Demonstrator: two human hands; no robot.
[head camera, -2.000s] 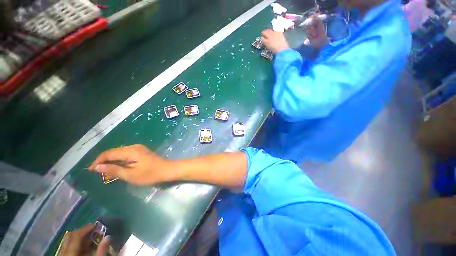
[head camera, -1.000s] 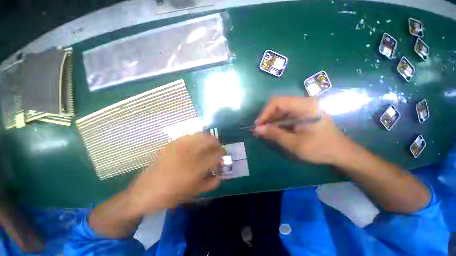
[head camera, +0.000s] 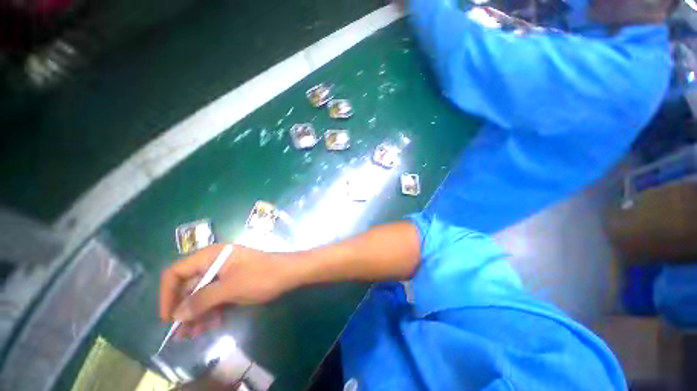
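My right hand (head camera: 229, 286) holds the tweezers (head camera: 214, 267), which look pale and bright. Their tip points down-left, close to the edge of the adhesive strip sheet (head camera: 107, 368) at the bottom left. A small part of what looks like my left hand (head camera: 205, 383) shows at the bottom edge, dark and blurred; its fingers and anything in them cannot be made out. The pale card (head camera: 258, 377) lies beside it, cut by the edge. One watch housing (head camera: 195, 237) lies just above my right hand, and another housing (head camera: 262, 217) lies to its right.
Several more housings (head camera: 336, 139) lie farther up the green bench (head camera: 252, 168). A clear plastic bag (head camera: 69, 309) lies at the left, inside the pale rail (head camera: 229, 103). A neighbouring worker in a blue smock (head camera: 535, 107) sits at the upper right.
The view has swung right, so the sheet and card now sit at the bottom edge. My right hand has moved towards the sheet with the tweezers; my left hand is now mostly out of view.
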